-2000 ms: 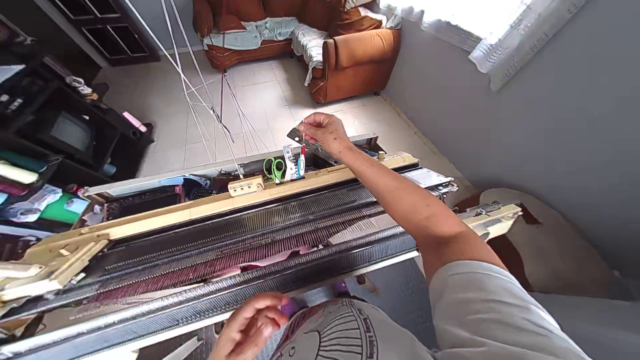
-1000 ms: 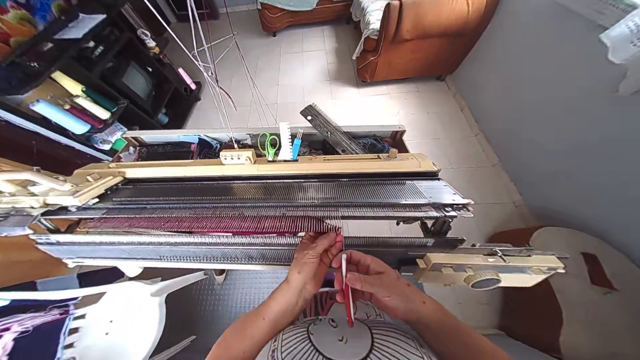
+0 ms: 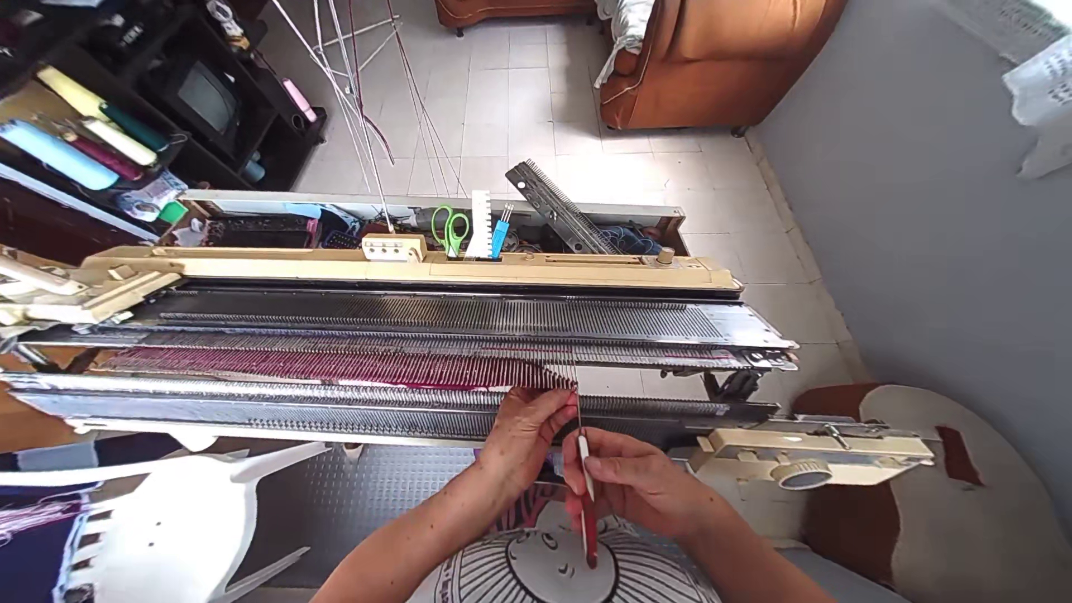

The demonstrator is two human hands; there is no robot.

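My left hand (image 3: 526, 431) pinches the right edge of the maroon knitting (image 3: 318, 368), which hangs between the two needle beds of a knitting machine. In my right hand (image 3: 624, 477) is a hook tool with a white and red handle (image 3: 589, 502); its thin metal shaft points up to the edge of the knitting, beside my left fingertips. Behind my hands lies the rear needle bed (image 3: 435, 314), and the front needle bed (image 3: 377, 410) runs just past my left hand. Whether the tool's tip holds a stitch is too small to tell.
Green scissors (image 3: 450, 230), a white toothed comb (image 3: 480, 224) and a blue pronged tool (image 3: 501, 234) stand in the machine's back rail. A dark toothed bar (image 3: 563, 208) leans behind. One carriage (image 3: 812, 456) sits at right, another (image 3: 92, 297) at left. A white plastic chair (image 3: 167, 519) stands lower left.
Two seconds ago my right hand was over the back rail and my left near the front bed; now both are together at the knitting's edge. The toothed bar now leans behind the rail.
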